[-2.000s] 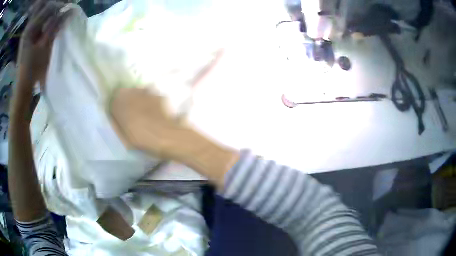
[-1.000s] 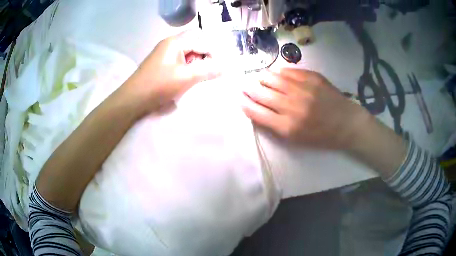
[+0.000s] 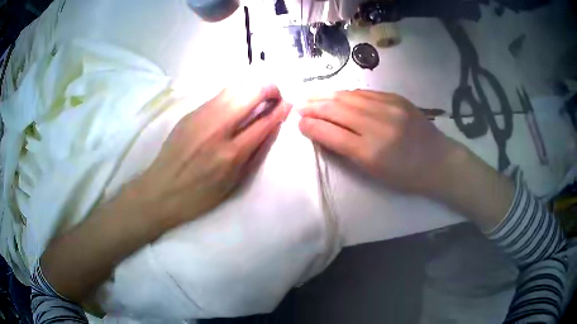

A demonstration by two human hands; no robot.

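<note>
A white garment piece lies on the table under my hands and hangs over the front edge. A narrow seam or folded edge runs down its right side. My left hand presses on the cloth, with thumb and fingers close together at the top of the piece. My right hand holds the cloth's right edge at its fingertips, near the left fingertips. Both are just in front of the presser foot and needle. Glare hides the cloth between the fingertips and the needle.
A heap of white cloth lies at left. A dark disc and a cream knob sit right of the needle. Dark shears and a slim pinkish tool lie at right. A blue-grey rounded block is at top left of the needle.
The cloth was first lifted at left, then brought before the needle. Since then my left hand has drawn back and lies flatter; my right hand stays at the cloth's edge.
</note>
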